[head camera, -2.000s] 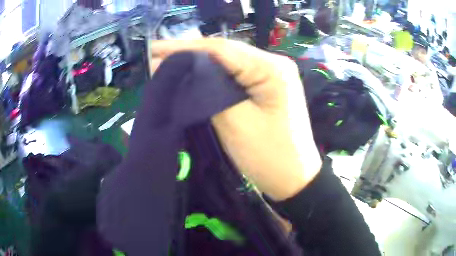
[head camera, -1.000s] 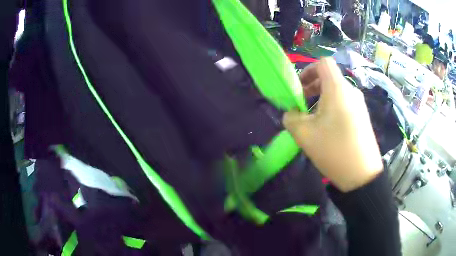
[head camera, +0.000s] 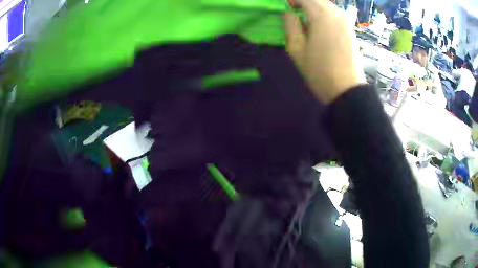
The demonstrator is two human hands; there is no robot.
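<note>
A dark purple-black garment (head camera: pixel 230 120) with bright lime parts hangs in front of me and fills most of the left and middle. A wide lime panel (head camera: pixel 105 36) runs along its top, blurred at the left. Short lime strips lie on the dark cloth below. My right hand (head camera: pixel 327 47), in a dark sleeve, is at the top centre-right with its fingers closed on the garment's lime upper edge. My left hand does not show.
The white sewing machine (head camera: pixel 451 220) is at the lower right, partly behind my forearm. White tables with items stretch behind it, with people at the upper right. Green floor (head camera: pixel 78 141) and a white sheet (head camera: pixel 126 141) show at the left.
My right hand has moved up and slightly left with the garment. The wide lime panel now spans the top, and the view has shifted. The left part of the floor shows again.
</note>
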